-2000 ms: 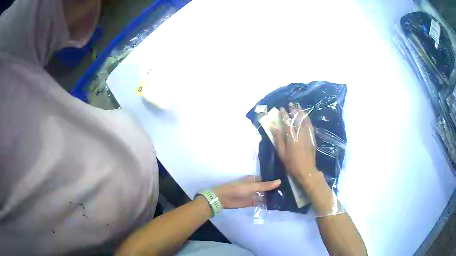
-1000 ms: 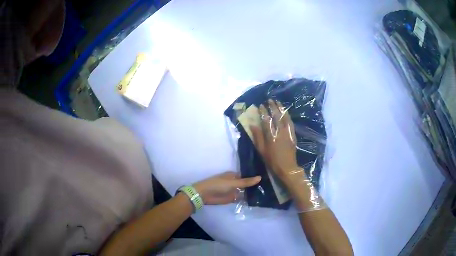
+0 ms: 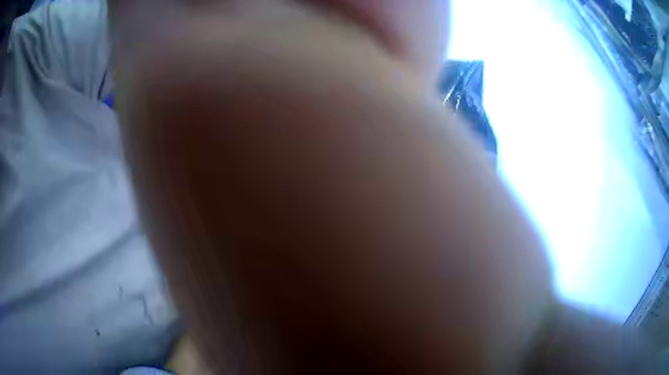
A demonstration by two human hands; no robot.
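A large, blurred hand and wrist, very close to the camera, fills the middle of the view. It comes in from the lower right and looks like my right hand (image 3: 330, 198); whether it holds anything cannot be told. Behind it, a part of the dark garment in its clear shiny bag (image 3: 469, 95) shows on the white tabletop (image 3: 579, 146). The rest of the garment and its tags are hidden. A small patch of skin at the lower left may be my left forearm. My left hand is not visible.
Packed garments in clear bags (image 3: 634, 80) lie along the tabletop's right side. A person in a pale top (image 3: 66, 198) is close at the left. A tiny bit of blue shows beside that person. A grey edge with printing (image 3: 649, 296) is at the lower right.
My right hand has come off the bagged garment and up close to the camera, covering most of it. My left hand and the white and yellow block are no longer visible.
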